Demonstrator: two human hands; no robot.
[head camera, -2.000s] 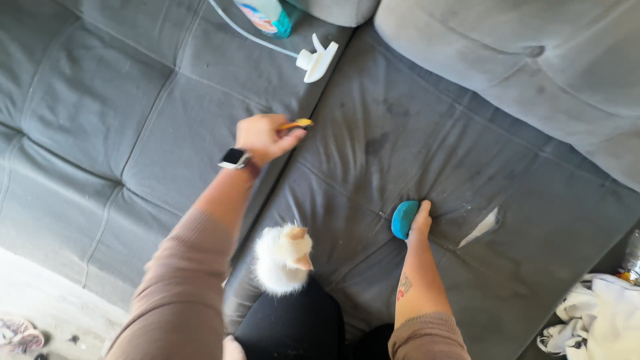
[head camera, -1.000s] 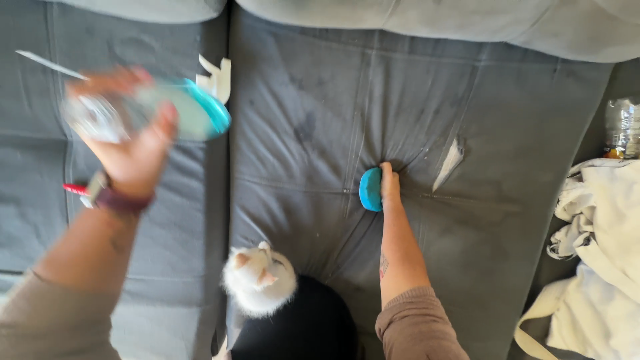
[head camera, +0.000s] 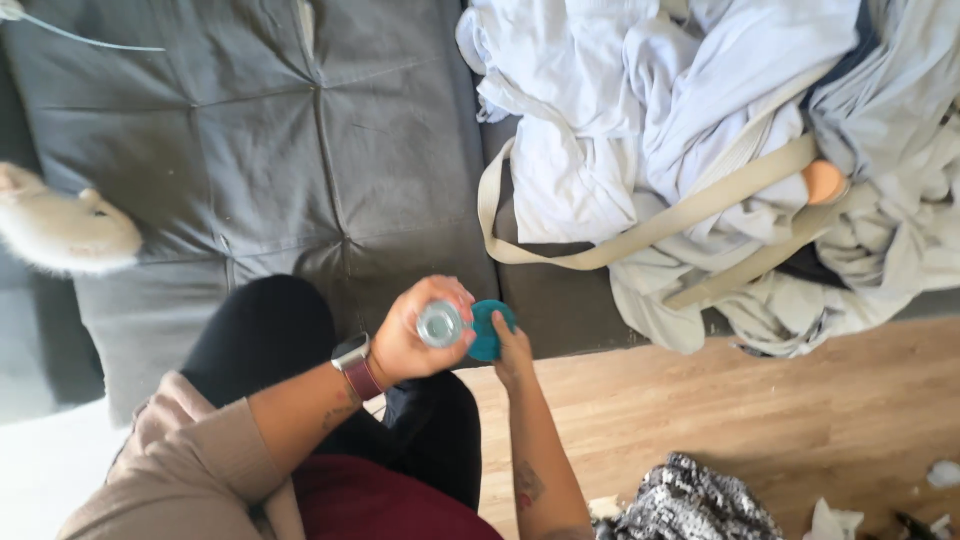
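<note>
My left hand (head camera: 420, 326), with a watch on its wrist, is closed around a clear bottle (head camera: 440, 324), whose round glassy end faces the camera. Just right of it, my right hand (head camera: 512, 345) grips a round teal pad (head camera: 491, 330), its thumb over the face. The bottle and the pad are close together above the sofa's front edge; whether they touch I cannot tell. The bottle's other end is hidden. The grey sofa seat (head camera: 262, 165) has creased, tufted upholstery.
A white kitten (head camera: 67, 225) is on the sofa at the left. White clothes (head camera: 577, 127) and a beige strap (head camera: 637, 240) are heaped at the right, with an orange round thing (head camera: 823, 182) among them. A black-and-white patterned cloth (head camera: 690, 502) lies on the wooden floor (head camera: 750, 405).
The view has swung right. My left hand, on a small yellow item two seconds ago, has brought the bottle beside the pad. My right hand has lifted the pad from the seat and still holds it.
</note>
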